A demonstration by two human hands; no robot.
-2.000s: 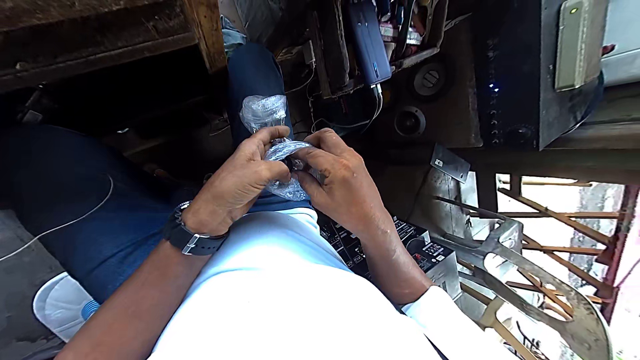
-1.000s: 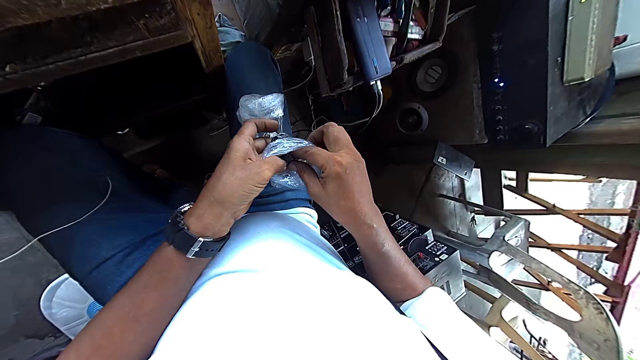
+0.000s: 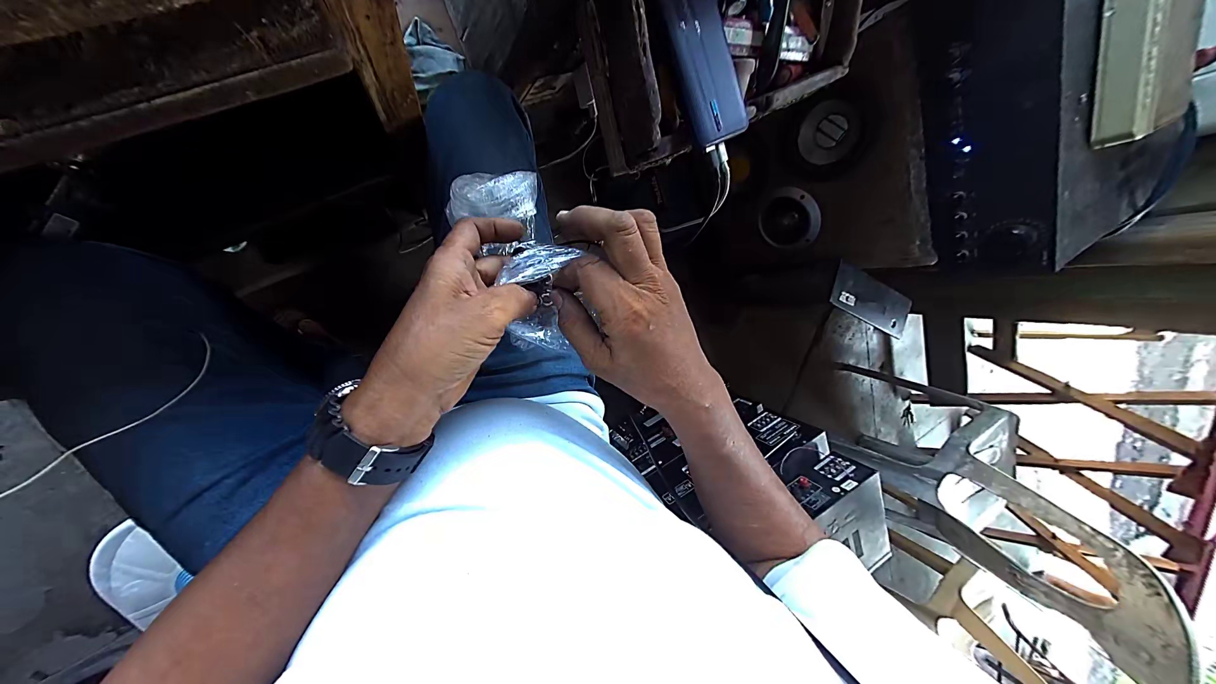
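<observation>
Crinkled clear plastic wrap (image 3: 494, 198) lies over the knee of my dark blue trousers and runs down between my hands. My left hand (image 3: 442, 318), with a black-strapped watch (image 3: 370, 451) at its wrist, pinches the wrap and a small dark object from the left. From the right, my right hand (image 3: 632, 309) has its thumb and index finger on the same wrapped object. A small metal ring or loop (image 3: 546, 296) shows between the two thumbs. The plastic and my fingers hide the rest of the object, so its kind cannot be told.
A blue power bank (image 3: 703, 76) with a white cable hangs by a cluttered rack. Speaker drivers (image 3: 788, 218) sit in a panel beyond it. Electronic equipment (image 3: 779, 451) lies beneath my right forearm, near a plastic chair (image 3: 1073, 551). A wooden table (image 3: 171, 85) stands at upper left.
The fingers of my right hand have shifted and spread a little, and a small ring shows between the thumbs. Both hands remain at the wrap.
</observation>
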